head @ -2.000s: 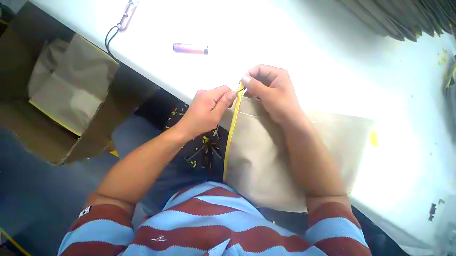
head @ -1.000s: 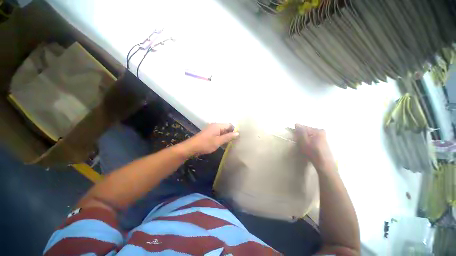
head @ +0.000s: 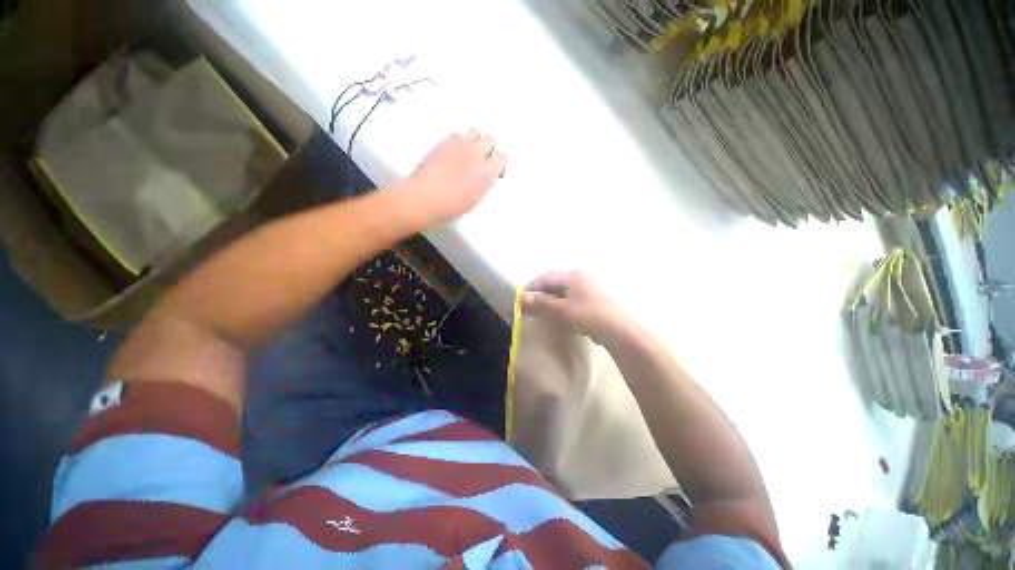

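A beige fabric bag (head: 573, 401) with a yellow bound edge (head: 513, 373) lies over my lap and against the table edge. My right hand (head: 570, 303) pinches its upper corner, at the top of the yellow edge. My left hand (head: 459, 178) is off the bag, on the white table to the upper left, fingers curled down. A tiny dark tip shows at its fingertips; what is under the fingers is hidden. The short purple-pink tube is not visible.
Thin tools with dark cords (head: 384, 89) lie at the table edge beyond my left hand. A cardboard box (head: 167, 284) at left holds beige bags (head: 156, 150). Stacked bags (head: 801, 123) stand across the table (head: 668, 267). Yellow scraps (head: 395, 317) lie below the edge.
My left hand has let go of the bag corner and moved up and left onto the table, where the purple-pink tube lay. My right hand has shifted left to the yellow-edged corner.
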